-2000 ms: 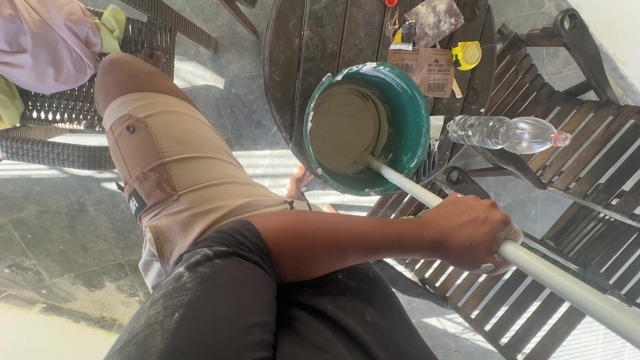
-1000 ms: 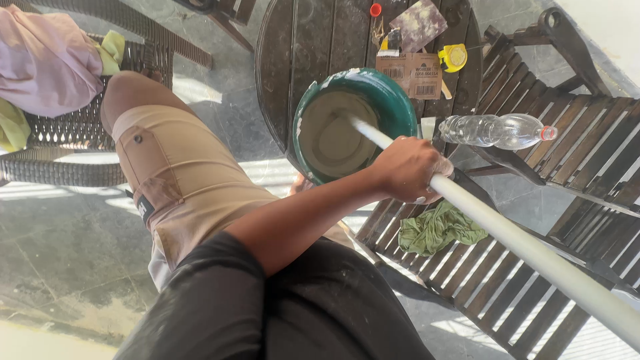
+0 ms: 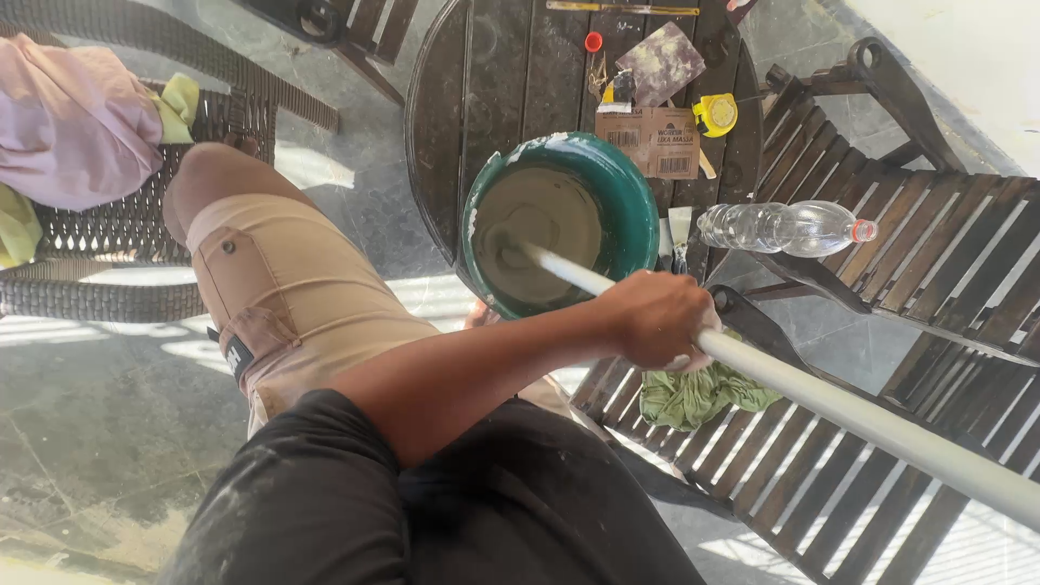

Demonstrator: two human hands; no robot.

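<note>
My left hand (image 3: 662, 321) is closed around a long whitish pole (image 3: 853, 422), just beyond the lower right rim of a green plastic bucket (image 3: 630, 195). The pole slants down into a grey-brown, wet mixture (image 3: 552, 215) in the bucket, and its lower end is hidden there. Pale residue marks the bucket's rim and my hand. The other end of the pole runs out of the frame at the right. My right hand is not in view. The bucket stands at the near edge of a round dark wooden table (image 3: 496, 73).
On the table lie sandpaper packaging (image 3: 647, 142), a stained sheet (image 3: 662, 63), a yellow tape measure (image 3: 715, 114), a red cap (image 3: 594, 41) and putty knives (image 3: 679, 236). A clear plastic bottle (image 3: 784, 227), slatted wooden chairs (image 3: 918, 236), a green cloth (image 3: 691, 396) and a wicker chair (image 3: 106, 305) surround it.
My left hand, still around the pole, has moved closer to the bucket than two seconds ago. The pole's entry point in the mixture has shifted.
</note>
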